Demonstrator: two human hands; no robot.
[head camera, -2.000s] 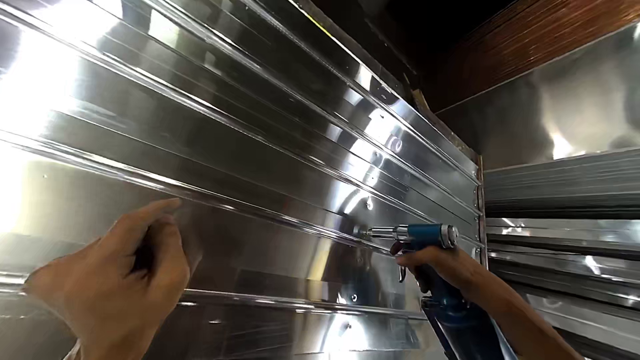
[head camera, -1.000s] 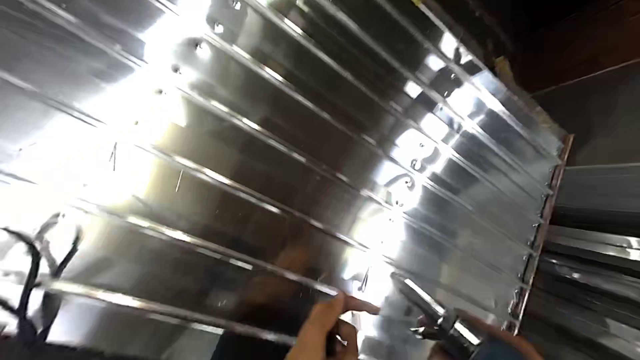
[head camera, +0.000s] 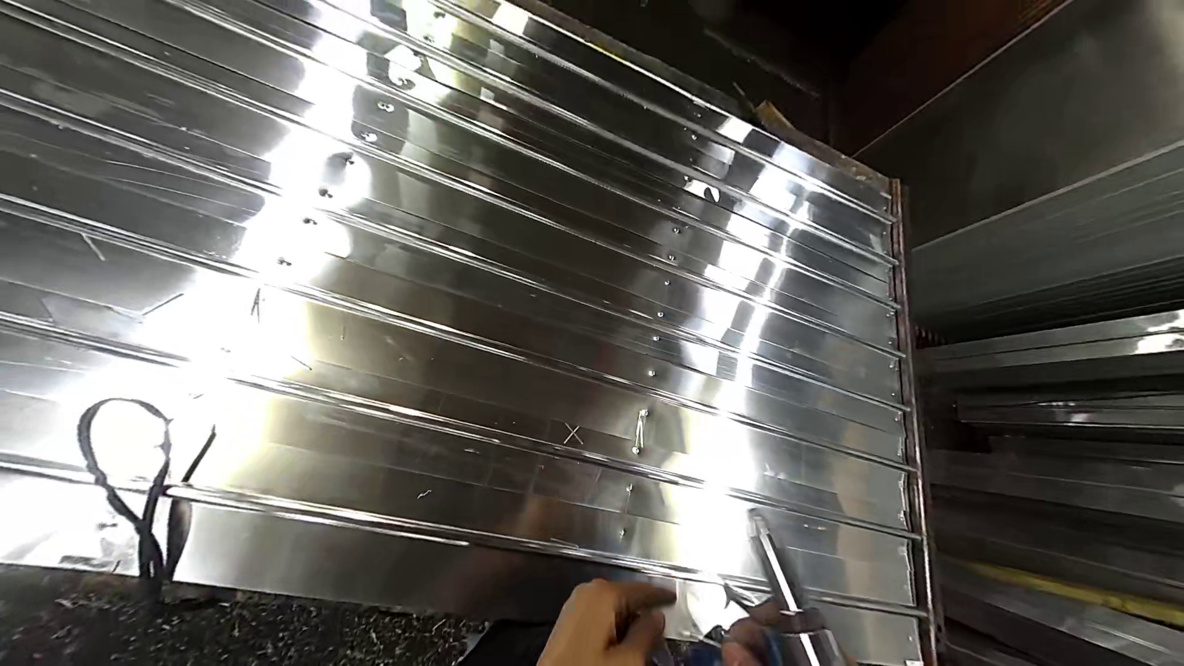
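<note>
A large shiny ribbed sheet-metal panel (head camera: 444, 388) with rows of small rivets or fasteners spans the view. My left hand (head camera: 610, 622) is at the bottom centre, forefinger stretched right and the other fingers curled; whether it pinches something small is hard to tell. Just right of it, my right hand (head camera: 747, 640) is wrapped around a pneumatic rivet gun (head camera: 786, 592), whose silver nose points up over the panel near its lower edge. The gun's lower body is cut off by the frame. A dark cord loop (head camera: 139, 499) lies across the panel's lower left edge.
Long metal sheets and profiles (head camera: 1064, 407) are stacked at the right, beyond the panel's right edge. A dark surface strewn with metal shavings (head camera: 277, 629) runs along the bottom left. A large plain metal sheet (head camera: 1036, 139) stands at the upper right.
The view has shifted strongly. Two seconds ago the gun's nose was against the panel with my hands well apart; now both hands are close together near the panel's lower edge.
</note>
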